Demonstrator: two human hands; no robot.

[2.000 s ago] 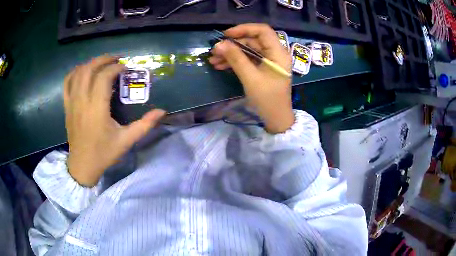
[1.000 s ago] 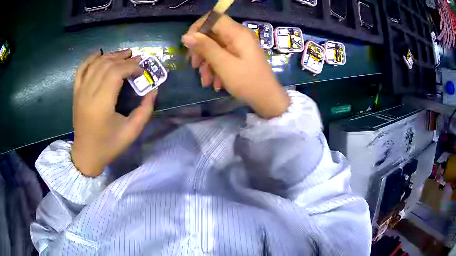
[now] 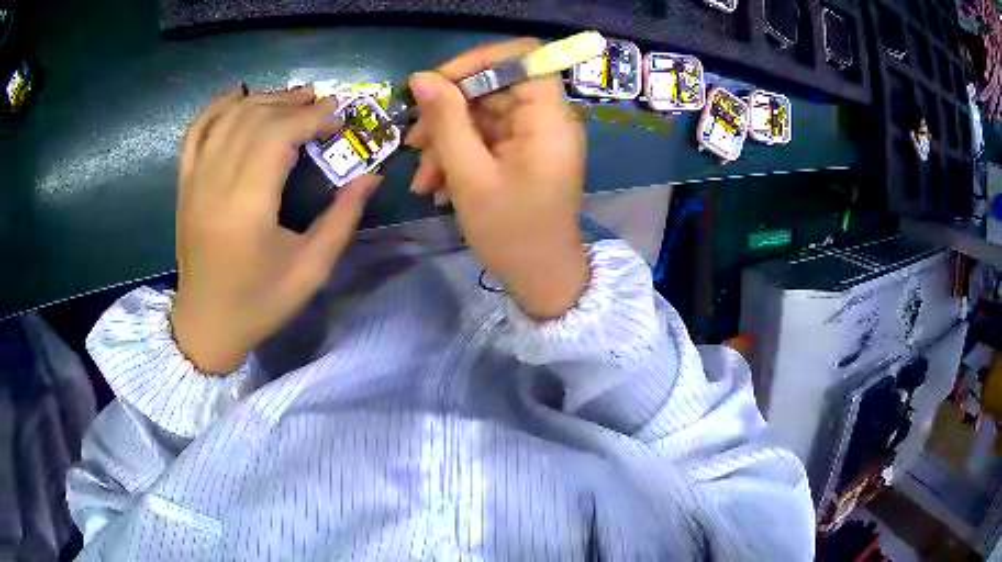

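Observation:
An open smartwatch case [image 3: 354, 141] with a pale rim and yellow, white and black insides lies tilted on the green bench. My left hand [image 3: 255, 198] holds it between the fingers at its upper left and the thumb at its lower edge. My right hand [image 3: 500, 165] grips tweezers [image 3: 505, 77] with a cream handle end pointing up and right. The metal tips reach toward the case's right side; whether they touch it cannot be told.
Several open cases [image 3: 674, 82] stand in a row to the right on the bench mat [image 3: 99, 198]. A black foam tray [image 3: 440, 15] runs along the back, another [image 3: 917, 132] at the right. A white machine [image 3: 813, 318] stands at lower right.
The case has turned and shifted right with my left hand. My right hand moved away and came back beside the case, the tweezers now angled toward it. The view has shifted too.

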